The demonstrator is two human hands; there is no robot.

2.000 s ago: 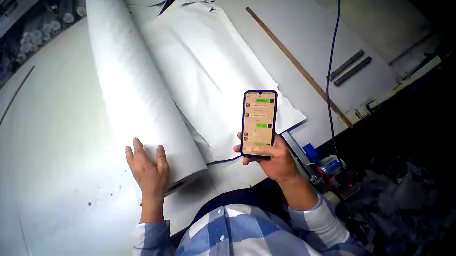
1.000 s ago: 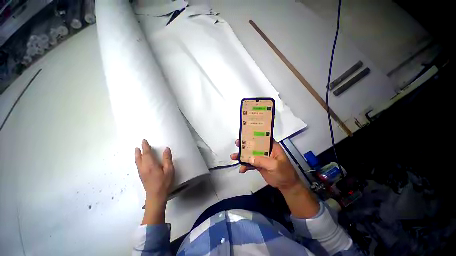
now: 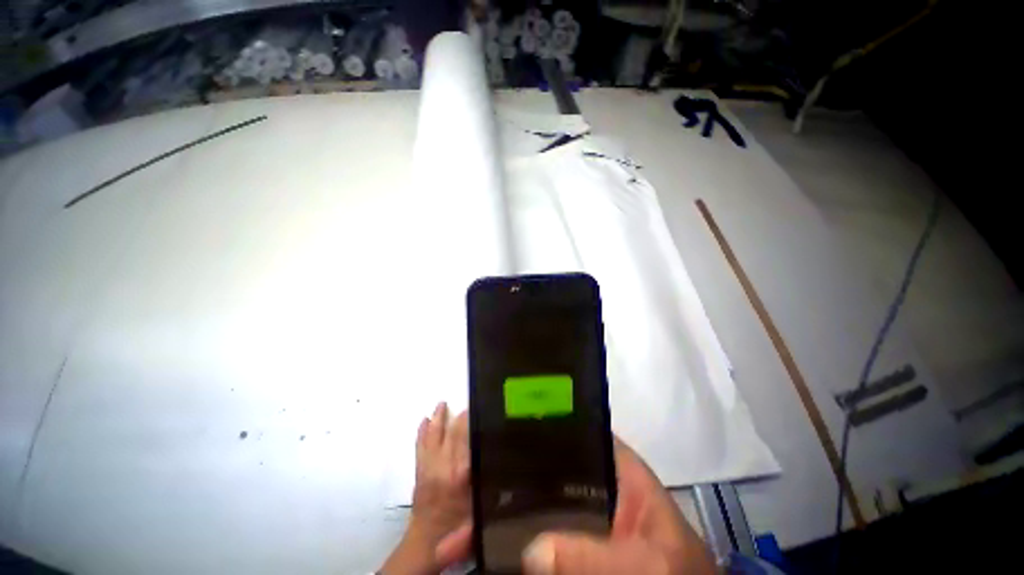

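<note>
A black smartphone (image 3: 539, 449) is upright, close to the camera, its screen dark with a green box. My right hand (image 3: 646, 522) grips it from below and the right, thumb on the lower screen. My left hand (image 3: 441, 489) is partly hidden behind the phone, fingers pointing away, at the near end of the thick white roll (image 3: 458, 146). Whether it touches the roll is hidden. The roll lies across the table, its near end behind the phone. A creased white sheet (image 3: 663, 326) lies flat to the right of the roll.
A long brown strip (image 3: 775, 334) and short grey bars (image 3: 887, 396) lie at the right. A thin cord (image 3: 893, 303) hangs there. A silver rail (image 3: 724, 522) is at the near edge. Dark strips (image 3: 711, 118) lie at the far right, a thin rod (image 3: 166, 160) far left. Several rolls (image 3: 281, 62) stand beyond.
The view has tilted up and shows the table's far side. My right hand has brought the phone closer to the camera. The screen changed from a chat list to dark with a green box.
</note>
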